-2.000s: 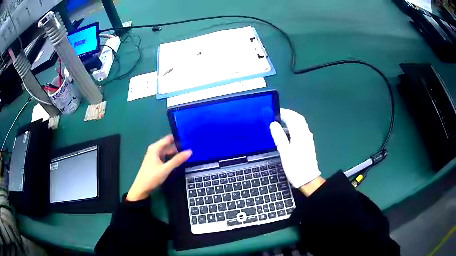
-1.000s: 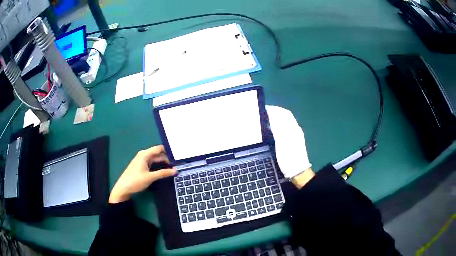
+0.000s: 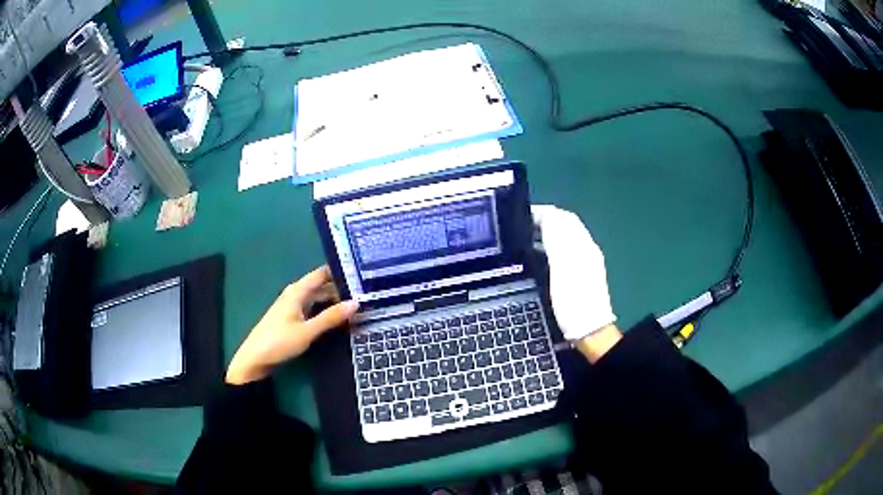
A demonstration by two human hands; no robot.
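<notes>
The open mini laptop (image 3: 455, 372) lies on a black foam mat (image 3: 339, 435). Its touchscreen (image 3: 426, 237) shows a window with a keyboard-like picture. My bare left hand (image 3: 290, 324) holds the left side near the hinge, thumb at the screen's lower left corner. My right hand (image 3: 573, 276), in a white glove, is at the right edge of the screen; its fingertips are hidden behind the screen. The white adapter lead (image 3: 684, 307) with the black test cable (image 3: 750, 208) lies right of my right sleeve.
A clipboard with forms (image 3: 407, 108) lies behind the laptop. Closed laptops (image 3: 137, 334) on black mats are at the left. Dark stacked laptops (image 3: 835, 208) are at the right. A pen cup (image 3: 118, 186), small monitor (image 3: 155, 79) and power strip (image 3: 201, 106) stand back left.
The screen has gone from blue to white to a window with a keyboard-like picture. My right hand has moved from the screen's front to its right edge, fingers behind. My left thumb has moved down.
</notes>
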